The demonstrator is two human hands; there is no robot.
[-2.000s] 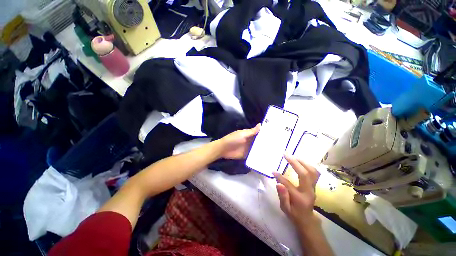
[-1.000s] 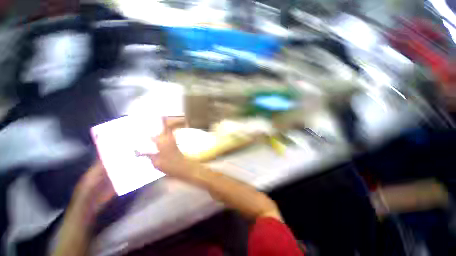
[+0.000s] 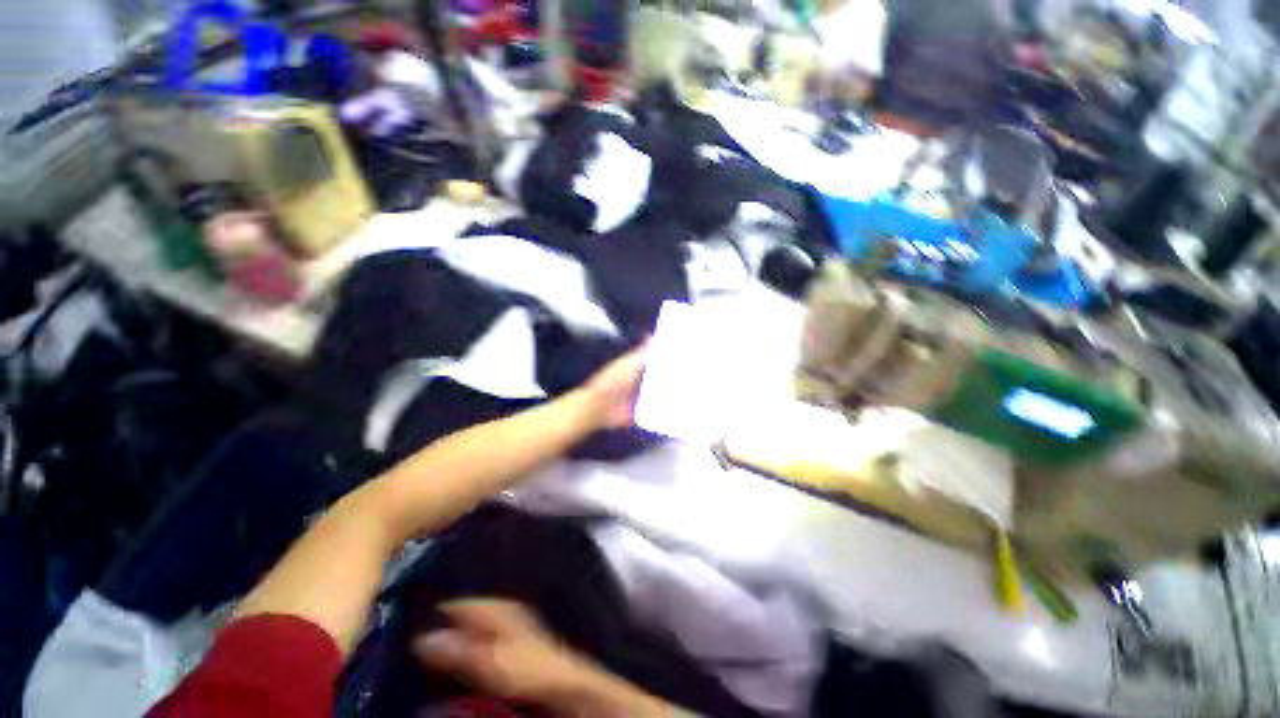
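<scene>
The frame is blurred. My left hand (image 3: 618,390) holds the smartphone (image 3: 688,376) by its left edge, over the white table beside the heap. The phone's screen is glaring white and its right edge melts into the bright table. My right hand (image 3: 484,645) is low in front of my body, off the phone, over dark cloth; its fingers are blurred. Black garment panels (image 3: 407,302) and white garment panels (image 3: 503,354) lie heaped behind and left of the phone.
The sewing machine (image 3: 856,337) with its green panel (image 3: 1039,407) stands right of the phone. A yellow-handled tool (image 3: 1008,572) lies near the front right. A blue tray (image 3: 912,239) is behind. A pink bottle (image 3: 253,260) and second sewing machine (image 3: 309,183) are far left.
My right hand has left the phone screen and dropped toward my body. My left hand still holds the phone. The camera view has swung right, then back left.
</scene>
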